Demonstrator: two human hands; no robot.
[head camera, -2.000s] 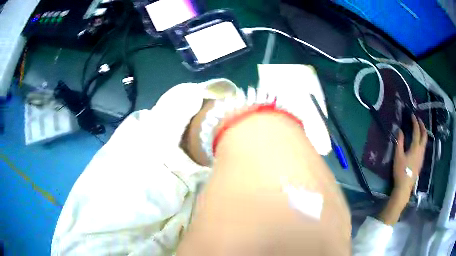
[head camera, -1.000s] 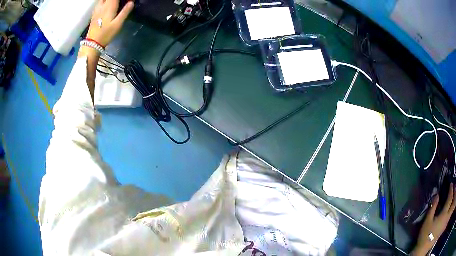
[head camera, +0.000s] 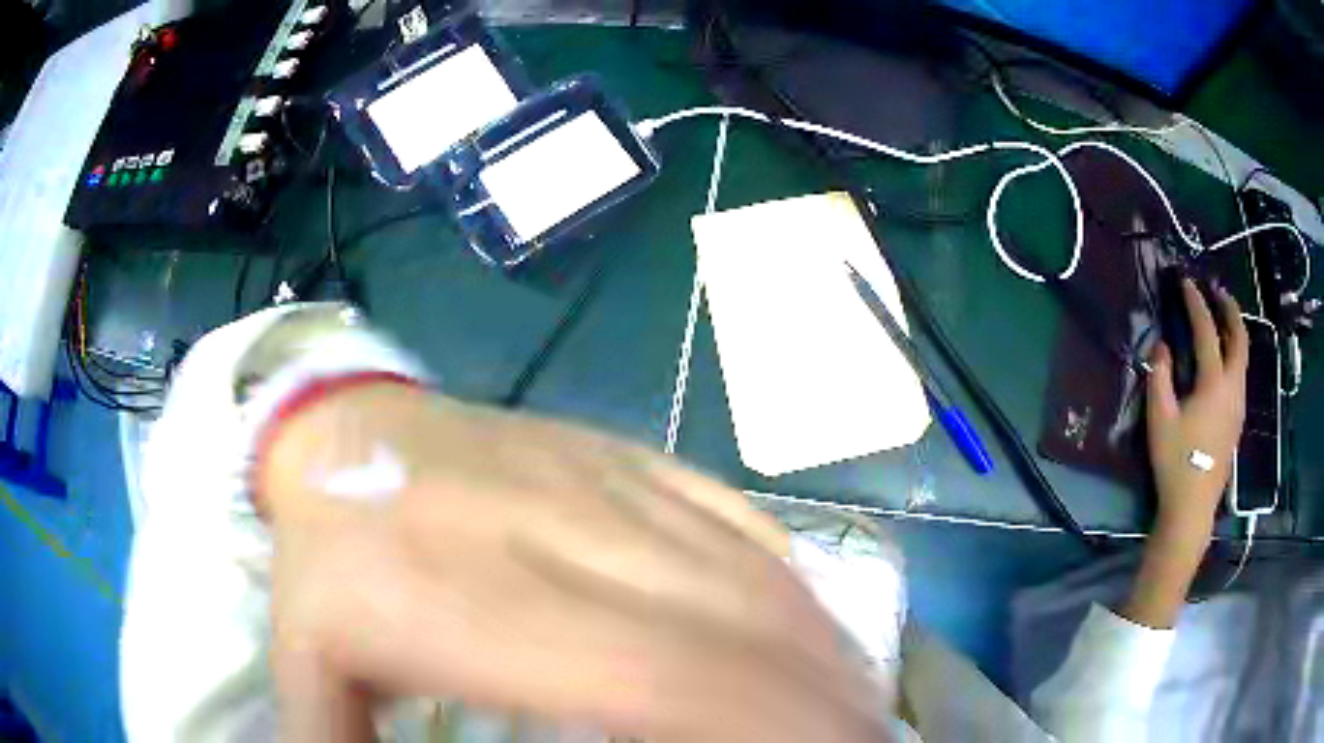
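Note:
My left hand (head camera: 537, 566), with a red band at the wrist, is large and blurred at the lower left and centre, close to the camera. Its fingertips are unclear, so I cannot tell if it holds anything. My right hand (head camera: 1199, 414) rests over a black computer mouse (head camera: 1178, 331) on the dark patterned mat (head camera: 1089, 385). Two black display units with white screens lie at the upper left, one (head camera: 440, 105) touching the other (head camera: 559, 174). A white cable (head camera: 857, 137) joins the nearer unit.
A paper pad (head camera: 799, 341) lies mid-bench with a blue-ended pen (head camera: 929, 380) across its right edge. A black strap (head camera: 1002, 421) lies beside it. A black test box (head camera: 182, 131) with lights stands upper left, a white-edged slab (head camera: 1255, 421) at right, a monitor (head camera: 1118, 37) at the top.
My left hand has come from beside the test box at the upper left to the foreground. The view has shifted. My right hand is still at the mouse.

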